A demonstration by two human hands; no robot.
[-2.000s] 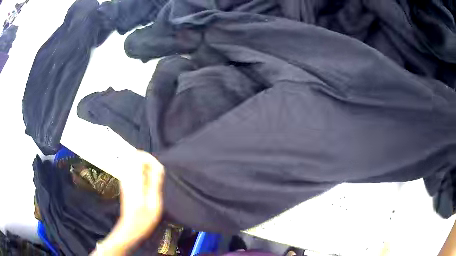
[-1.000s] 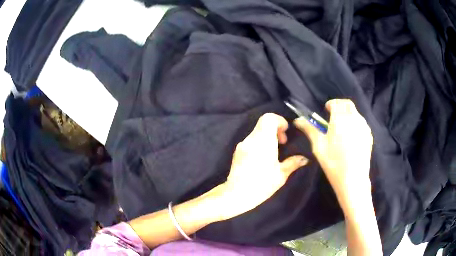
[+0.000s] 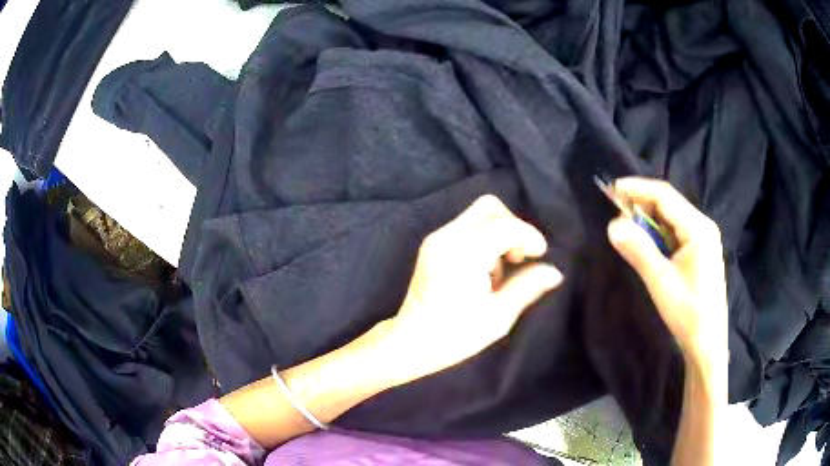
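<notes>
A dark garment (image 3: 364,136) lies spread and folded in front of me, with a seam ridge running across its middle. My left hand (image 3: 482,273) rests on it palm down, fingers curled toward the thumb on a fold of the cloth; the exact pinch is hidden. My right hand (image 3: 673,237) is to the right of my left hand, a little above the cloth, and holds thread snips (image 3: 648,227). Their blades point up and left, clear of my left hand, and their blue part shows at the fingers. No loose thread can be made out.
More dark garments (image 3: 701,118) are heaped at the far and right side. A dark sleeve (image 3: 168,100) lies on the white tabletop (image 3: 150,182) at left. Below the table's left edge, a blue bin (image 3: 25,350) holds dark cloth and brown-gold fabric (image 3: 114,237).
Both hands have come onto the garment, the right one with the snips. In the last second the right hand and snips moved right, away from the left hand, whose fingertips drew closer together.
</notes>
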